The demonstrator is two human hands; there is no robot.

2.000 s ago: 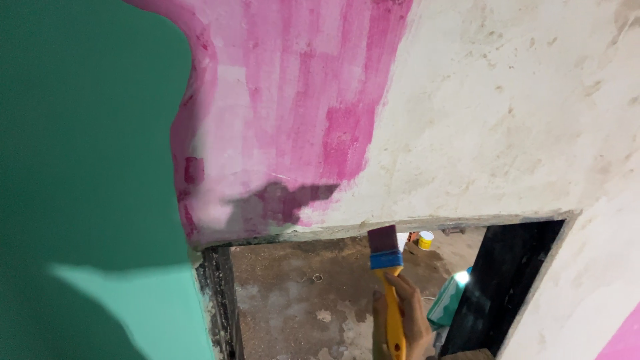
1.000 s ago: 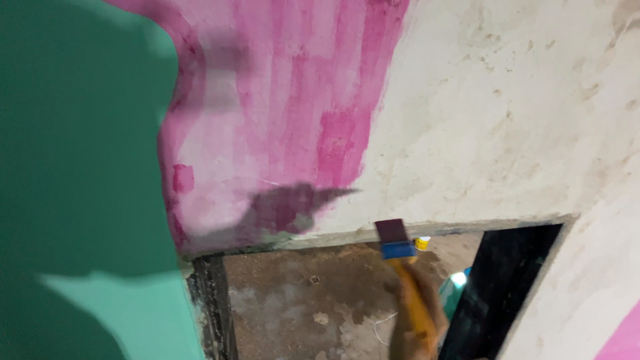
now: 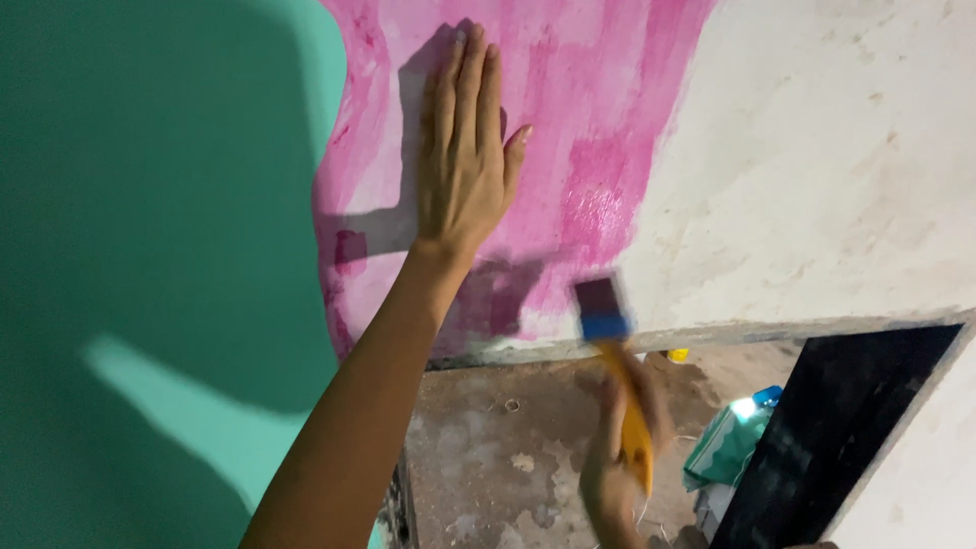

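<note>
My left hand lies flat on the pink-painted part of the wall, fingers together and pointing up, thumb a little apart. It holds nothing. Lower and to the right, my right hand grips the yellow handle of a paintbrush with a blue ferrule and dark bristles. Brush and hand are blurred. The bristles point up, in front of the pink paint's lower right edge; whether they touch the wall I cannot tell. Bare whitish wall borders the pink on the right, green wall on the left.
Below the wall's lower edge is an opening with a dark panel at its right. Through it show a stained floor, a small yellow container and a green-and-white bag beside a bright light.
My left hand, not in view in the earlier frames, now rests on the pink wall. My right hand still holds the paintbrush near the wall's lower edge.
</note>
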